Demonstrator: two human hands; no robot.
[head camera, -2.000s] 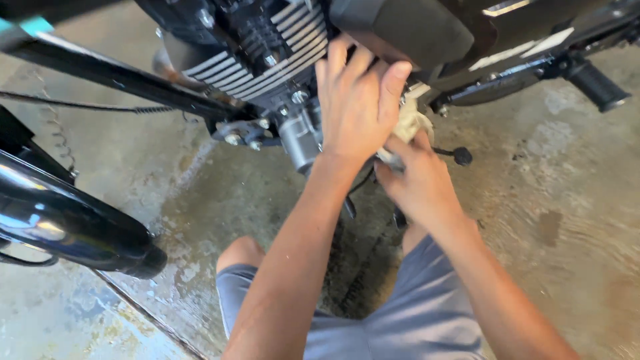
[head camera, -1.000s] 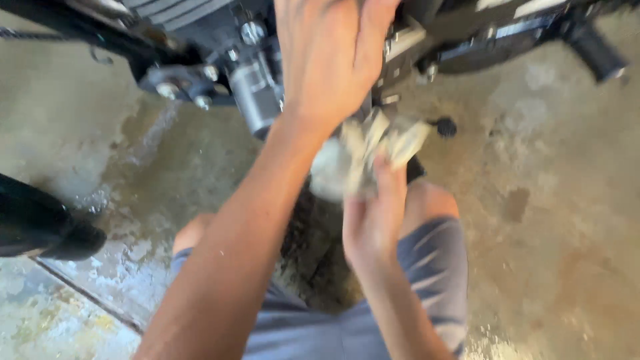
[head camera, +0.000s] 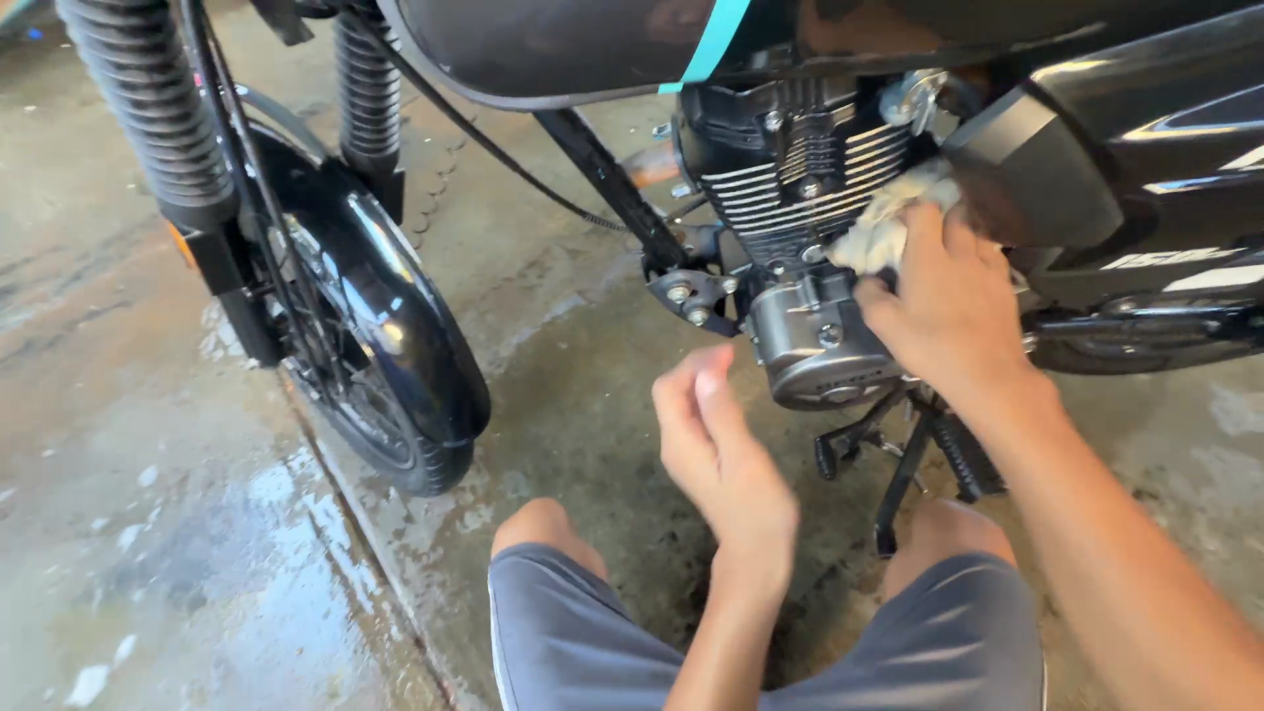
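My right hand grips a bunched, pale cloth against the motorcycle engine, at the right edge of the finned cylinder and just left of a dark side cover. My left hand is off the machine, in front of and below the round metal crankcase cover. Its fingers are curled loosely with the thumb up, and nothing shows in it. Part of the cloth is hidden behind the right hand's fingers.
The front wheel's black fender and a ribbed fork boot stand at left. A foot peg and stand leg hang below the engine. Above is the dark fuel tank. The concrete floor has wet patches.
My left hand has come away from the engine and moved down. My right hand has carried the cloth from below up to the cylinder's side. The view has shifted widely, showing the front wheel.
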